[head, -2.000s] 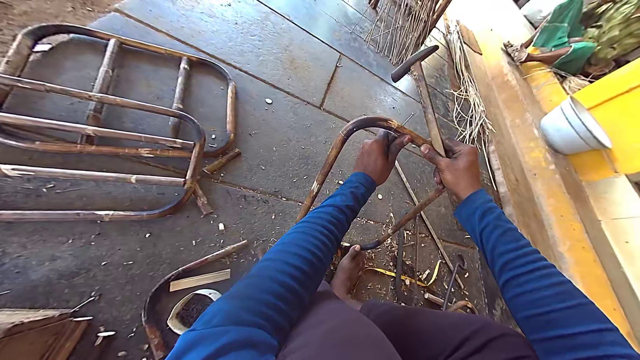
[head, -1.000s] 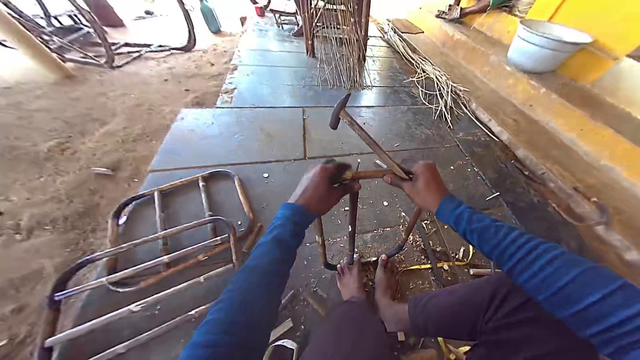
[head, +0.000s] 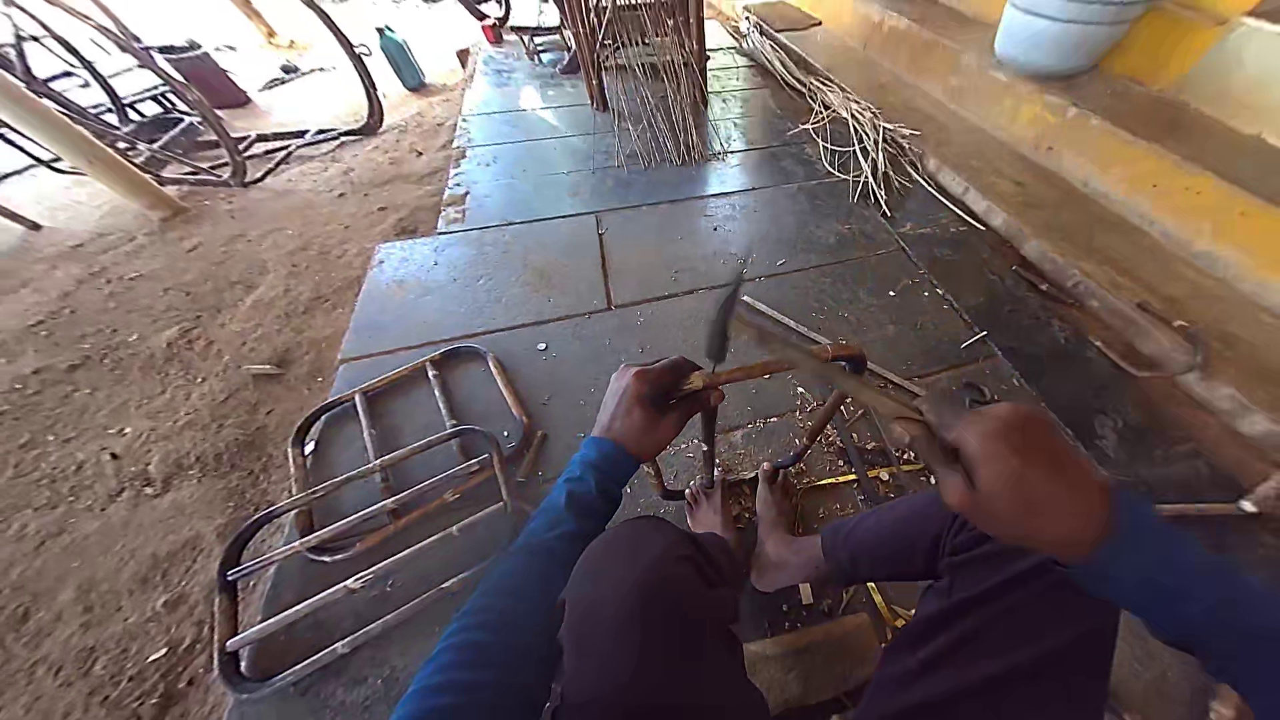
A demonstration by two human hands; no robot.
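Note:
My left hand (head: 658, 405) grips the end of a bent cane frame piece (head: 765, 370), whose lower part stands by my bare feet. In my right hand (head: 1010, 475) is the wooden handle of a hammer (head: 722, 320), blurred; the handle crosses over the cane and the dark head hangs just beyond it. The bent piece curves down at its right corner towards my feet (head: 772, 540). To the left, two cane frames with crossbars (head: 365, 575) lie overlapping on the stone slabs.
Wood chips and a yellow measuring tape (head: 865, 476) lie around my feet. Thin cane strips (head: 850, 120) lie at the foot of a yellow step (head: 1150, 170). A grey bucket (head: 1068, 35) stands on the step. Bent frames (head: 235, 120) lie on the ground at the far left.
My right hand has moved right, away from my left hand, with the hammer held out by its handle. My left hand still grips the cane. The view has turned.

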